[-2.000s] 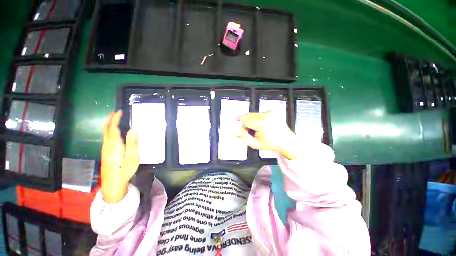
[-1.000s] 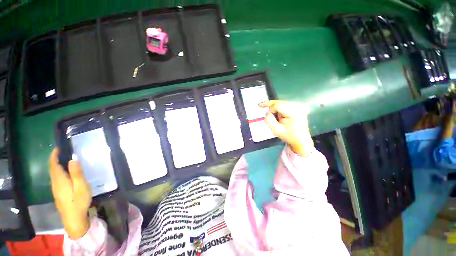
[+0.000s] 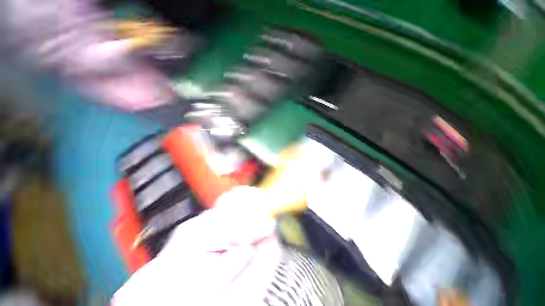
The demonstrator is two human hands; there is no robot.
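Observation:
The view is strongly blurred. A black slotted tray [image 3: 340, 239] with bright, pale phone screens [image 3: 364, 209] runs diagonally from centre to lower right. My left hand [image 3: 287, 185], smeared by blur, is at the tray's left end beside the nearest screen; its fingers and any hold cannot be made out. A small skin-coloured patch, apparently my right hand [image 3: 451, 297], shows at the bottom edge over the far-right screen, mostly cut off. A second black tray [image 3: 388, 98] lies beyond, with a blurred pink counter [image 3: 448, 138] in it.
Another tray with grey slabs [image 3: 257, 77] lies on the green bench [image 3: 278, 128], upper centre. A red crate [image 3: 194, 164] and a dark tray of grey slabs [image 3: 158, 179] are at left. Another person's pink sleeve [image 3: 128, 89] is upper left, above blue floor [image 3: 89, 155].
The view has swung left and tilted, so the trays now run diagonally towards lower right. The red crate and another person have come into view. My right hand is now almost out of the picture.

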